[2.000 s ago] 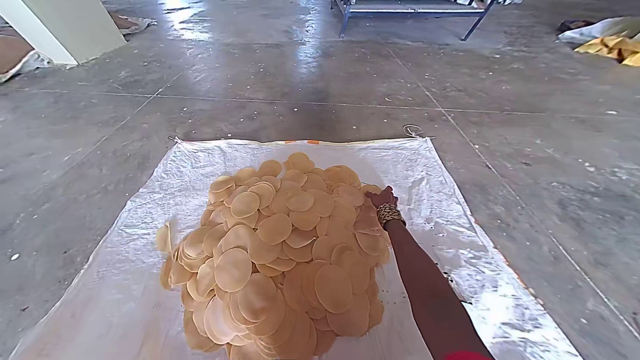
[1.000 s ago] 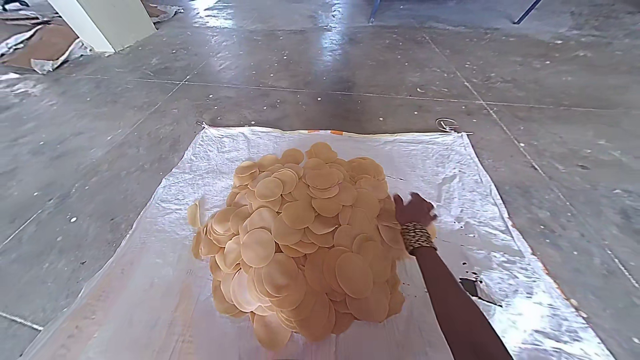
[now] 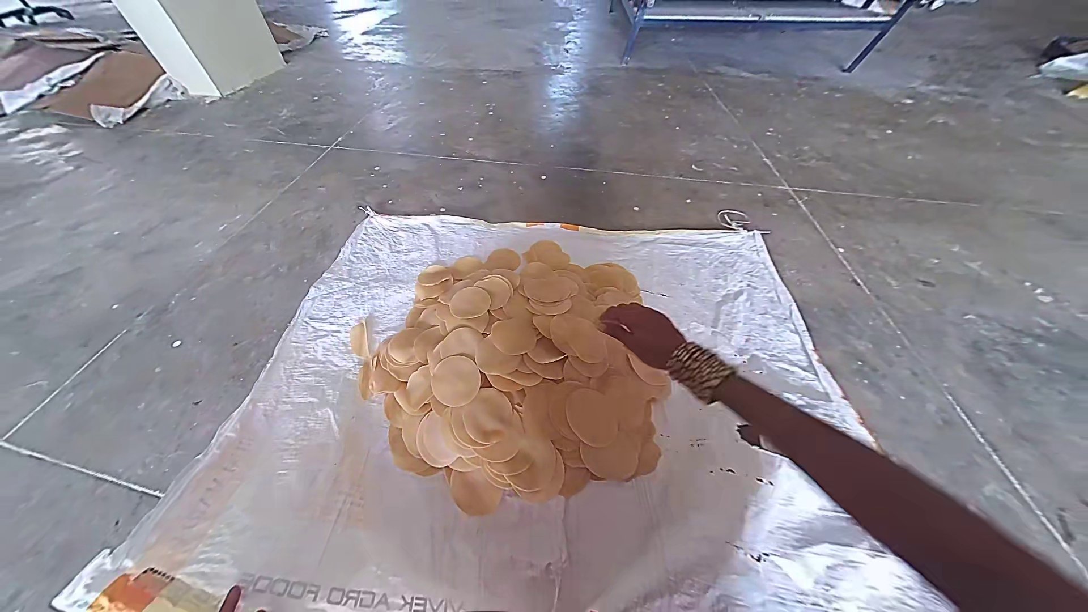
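A heap of thin round tan discs, like papads (image 3: pixel 510 382), lies on a white woven plastic sheet (image 3: pixel 340 527). My right hand (image 3: pixel 643 333), with patterned bangles (image 3: pixel 700 371) at the wrist, reaches in from the right and rests at the upper right side of the heap. Its fingers point down and curl at the discs; whether they grip one cannot be told. At the bottom edge, left of centre, a fingertip of my left hand (image 3: pixel 229 600) shows over the sheet near its printed part. The rest of that hand is out of view.
The sheet lies on a grey concrete floor (image 3: pixel 544 191). A loop of string (image 3: pixel 733 220) is at its far right corner. Beyond stand a pale pillar (image 3: pixel 200 42) and a blue metal frame (image 3: pixel 765 17). Brown and white sheets (image 3: pixel 110 85) lie at the far left.
My right hand was over the bare sheet beside the heap with fingers spread one second ago; it has moved left onto the discs. A fingertip has come into view at the bottom left.
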